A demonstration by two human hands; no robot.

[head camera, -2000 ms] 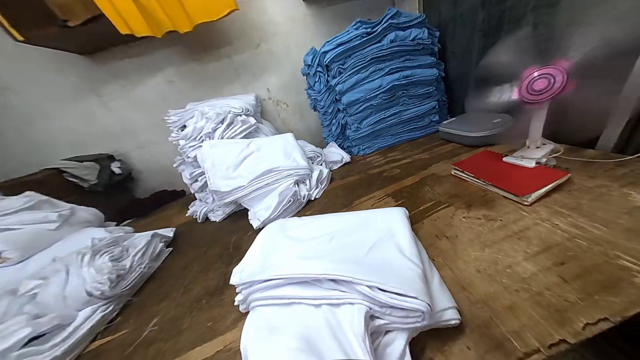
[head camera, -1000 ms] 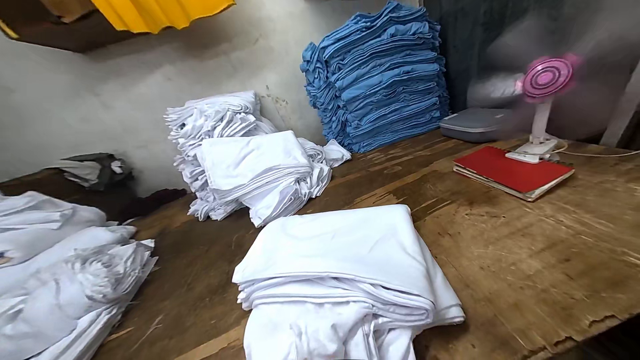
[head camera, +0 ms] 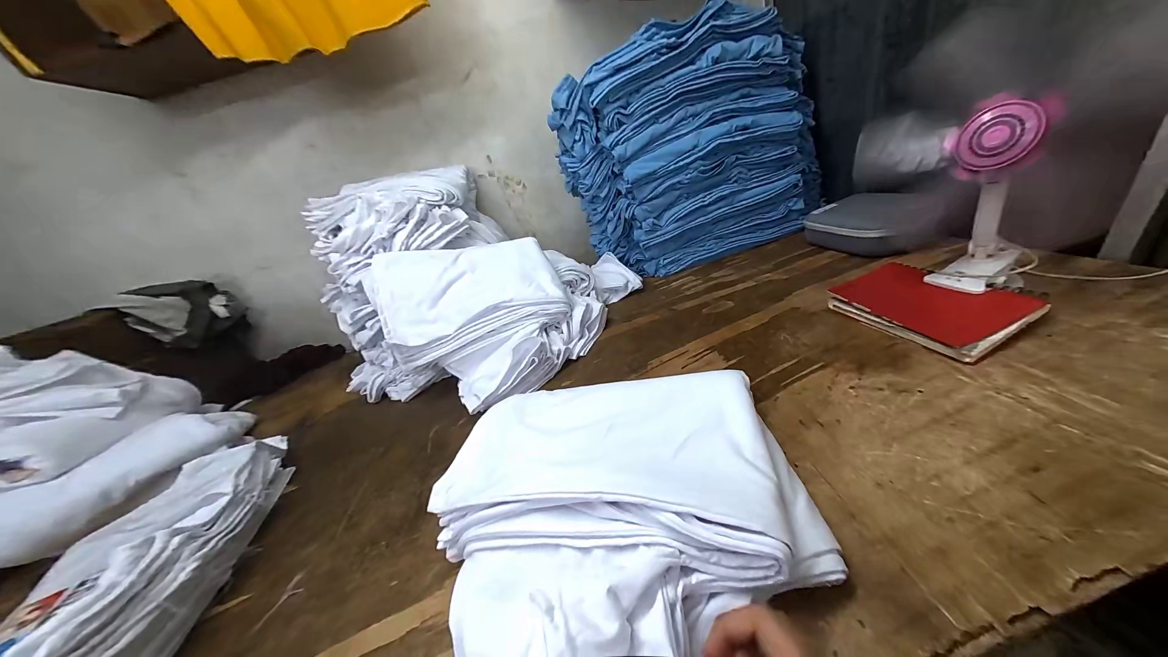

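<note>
Part of one hand, likely my right hand (head camera: 754,631), shows blurred at the bottom edge, by the lower right side of a folded white cloth stack (head camera: 620,447). Its fingers look bent, but whether they grip the cloth cannot be told. My left hand is out of view. The white stack lies in the middle foreground, with loose folds hanging toward the bottom edge. Behind it leans another folded white bundle (head camera: 465,292) against a taller white cloth pile (head camera: 392,210).
A wooden table (head camera: 958,456) bears a tall blue cloth stack (head camera: 703,137), a grey case (head camera: 862,224), a red notebook (head camera: 940,306) and a spinning pink fan (head camera: 999,137) with a cord. White garments (head camera: 164,547) lie at left. Yellow cloth (head camera: 292,23) hangs above.
A hand has come into view at the bottom edge, beside the front white stack. The garments at left showed farther to the right two seconds ago.
</note>
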